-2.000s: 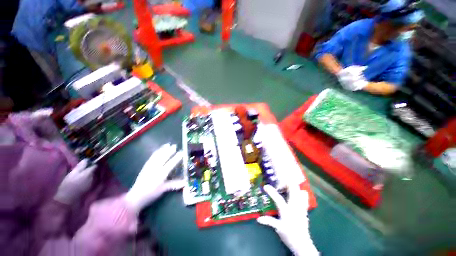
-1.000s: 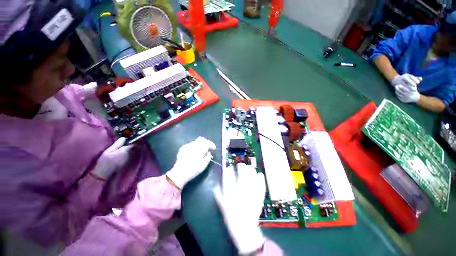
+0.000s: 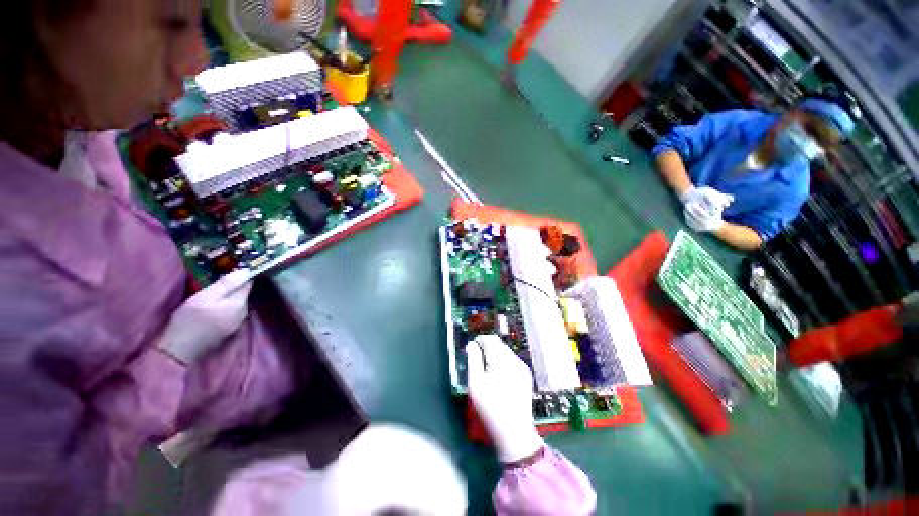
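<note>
A green power circuit board (image 3: 474, 270) lies component side up on a red-orange foam pad (image 3: 484, 213) in front of me. It has long white heat sinks (image 3: 539, 312), and a thin black lead wire crosses one of them. My right hand (image 3: 499, 388), in a white glove, is over the board's lower left part. Its fingertips are among the small parts, with a thin dark line by them; whether it grips anything is unclear. My left hand (image 3: 398, 474), also gloved, is a blurred white shape at the bottom edge, off the board, its fingers not distinguishable.
At left, a person in a pink smock (image 3: 91, 333) has a gloved hand on another circuit board (image 3: 292, 217). At right, a board (image 3: 720, 307) lies tilted, solder side up, on a red pad (image 3: 635, 267). A person in blue (image 3: 746, 166) sits across the bench. A fan (image 3: 272, 22) stands behind.
My left hand has moved down, away from the board's left edge, to the bottom of the picture. My right hand stays over the lower left part. The view has shifted and tilted.
</note>
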